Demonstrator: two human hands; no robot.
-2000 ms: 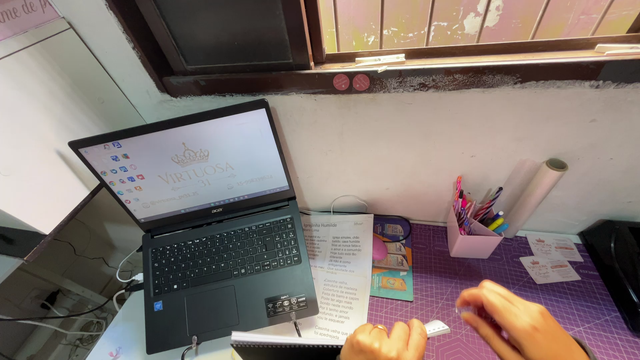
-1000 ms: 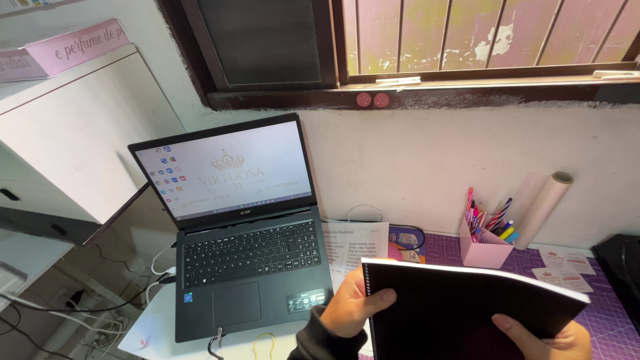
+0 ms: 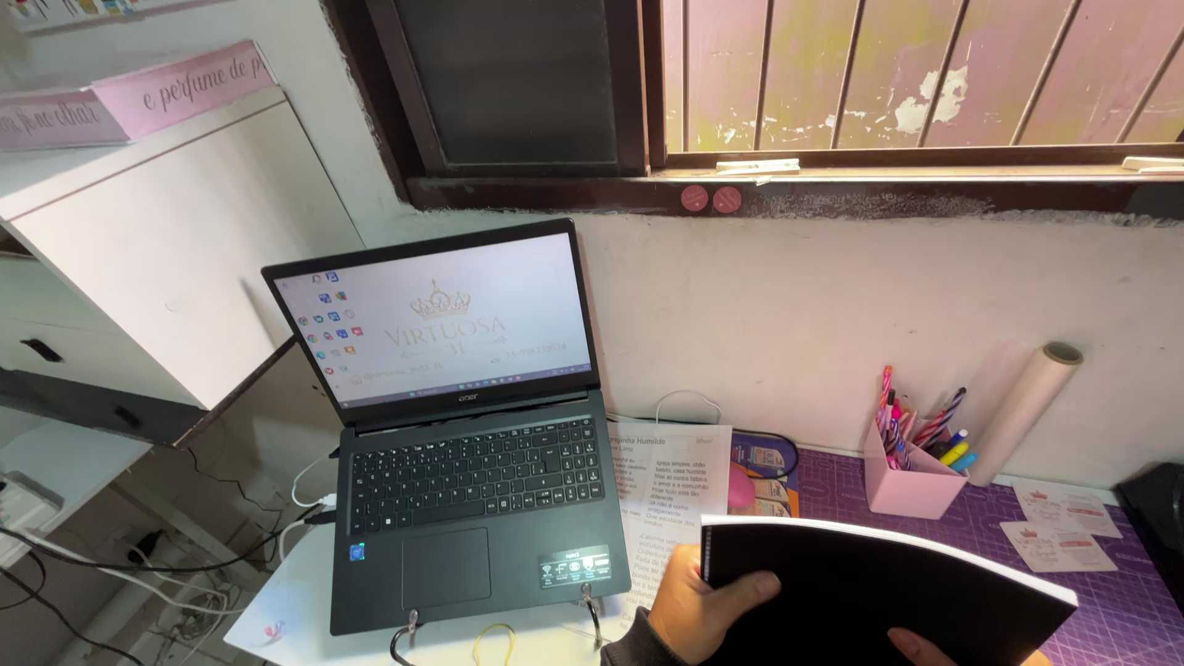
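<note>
A spiral-bound notebook with a black cover (image 3: 832, 592) is tilted up at the lower right, its white page edges along the top. My left hand (image 3: 708, 601) grips its bound left edge, thumb on the cover. My right hand (image 3: 920, 647) holds it from the lower right, with a thumb or finger on the cover and the rest mostly hidden or cut off by the frame. Left of the notebook stands an open Acer laptop (image 3: 481, 518), its screen lit. A printed sheet (image 3: 671, 481) lies between the laptop and the notebook, partly covered by my left hand.
A pink pen holder (image 3: 911, 486) with several pens stands by the wall, beside a leaning roll (image 3: 1027, 412). Small printed cards (image 3: 1059, 546) lie on the purple cutting mat (image 3: 1133, 601). Cables (image 3: 176, 592) hang at the left, below a white cabinet (image 3: 185, 240). A dark object (image 3: 1156, 509) is at the right edge.
Two seconds ago both hands were apart, low over the mat, with a notebook edge showing near the left one. Since then the notebook has come up in both hands. The view has shifted left.
</note>
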